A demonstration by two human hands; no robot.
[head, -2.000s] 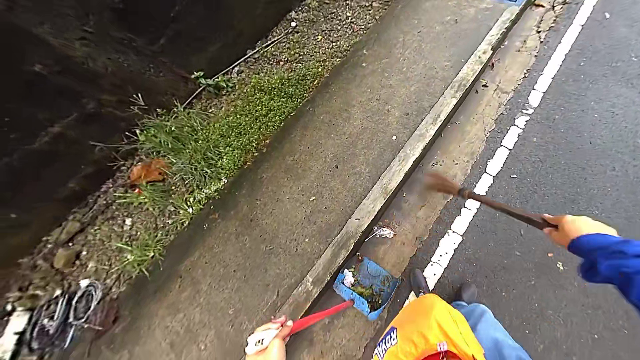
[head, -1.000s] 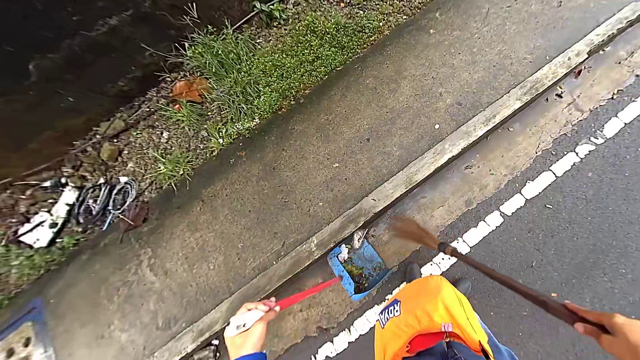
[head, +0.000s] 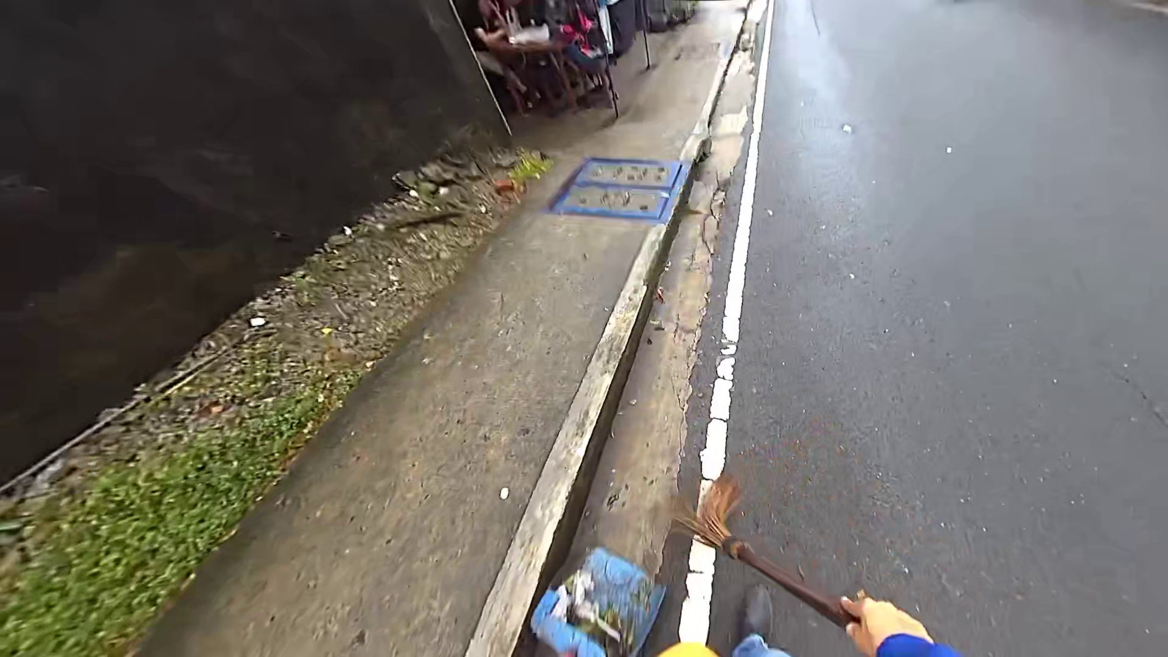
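My right hand, in a blue sleeve at the lower right, grips the dark handle of a stick broom. The broom's brown bristles fan out over the white road line. To their left, at the bottom edge, a blue dustpan holds wet leaves and pale litter beside the curb. My left hand is out of view, and the dustpan's handle is cut off by the frame.
A concrete curb runs between the sidewalk and the gutter. Farther on lies a blue-edged drain cover. Grass and a dark wall border the left side. A cluttered table stands ahead; wet asphalt is to the right.
The view has swung up along the road. My left hand, gripping the dustpan's red handle in both earlier frames, has left the view. The dustpan now shows at the bottom edge.
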